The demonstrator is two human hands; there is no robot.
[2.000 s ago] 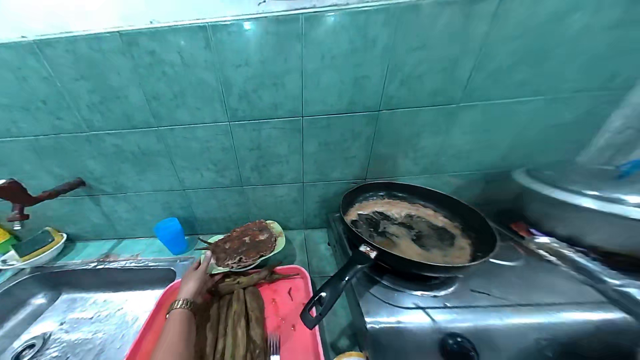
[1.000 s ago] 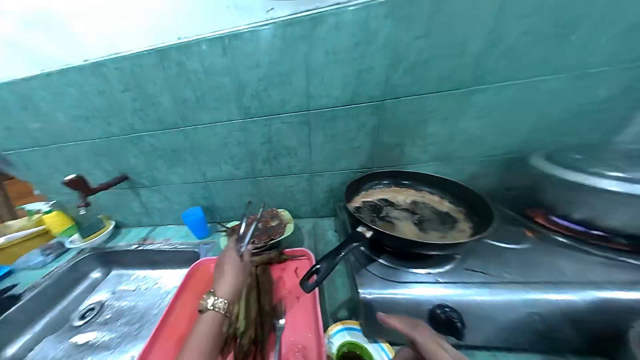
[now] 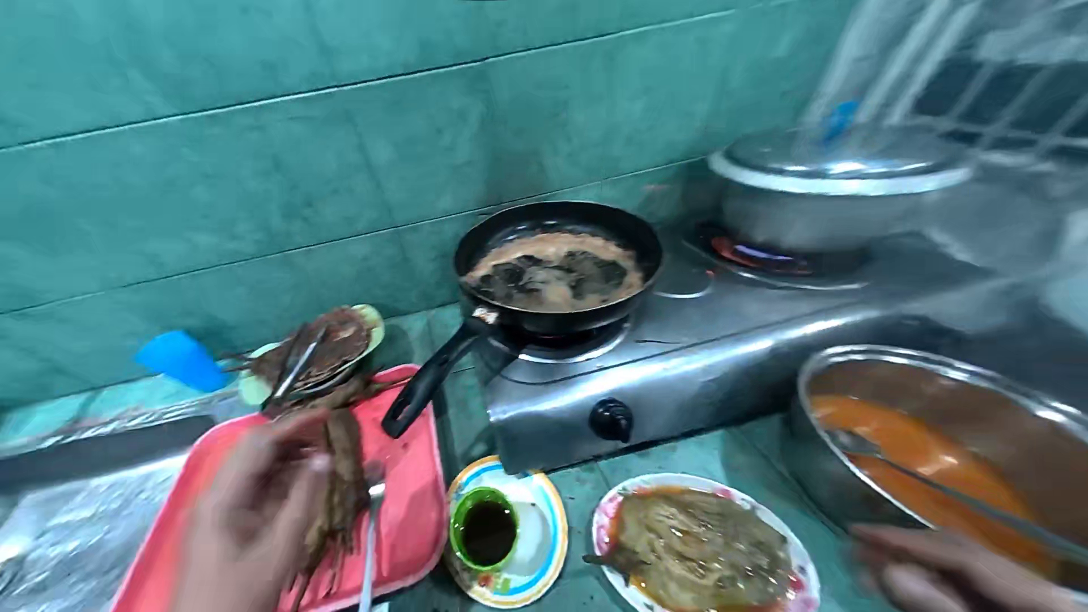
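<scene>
My left hand (image 3: pixel 263 501), blurred, is raised over the pink tray (image 3: pixel 412 501) with its fingers apart and nothing seen in it. Under it lie brown, long-stemmed eggplants (image 3: pixel 344 459) and a fork (image 3: pixel 372 531). My right hand (image 3: pixel 943 565), also blurred, is low at the right beside a metal pot (image 3: pixel 820 450) of orange liquid; whether it touches the ladle (image 3: pixel 960 497) in the pot cannot be told. An oval plate (image 3: pixel 603 518) holds a flattened eggplant (image 3: pixel 697 548) in liquid. Tongs (image 3: pixel 299 364) rest on a brown patty-like stack (image 3: pixel 336 340) behind the tray.
A black frying pan (image 3: pixel 489 229) with light residue sits on the gas stove (image 3: pixel 722 357), its handle over the tray. Behind right, a lidded pot (image 3: pixel 790 212) stands over a flame. A green cup (image 3: pixel 484 527) stands on a saucer (image 3: pixel 544 527); a blue cup (image 3: pixel 183 361) leans near the sink (image 3: pixel 93 510).
My left hand has let go of the tongs, which now lie on the stack. My right hand has come into view and moved right to the metal pot. The view has turned right and down.
</scene>
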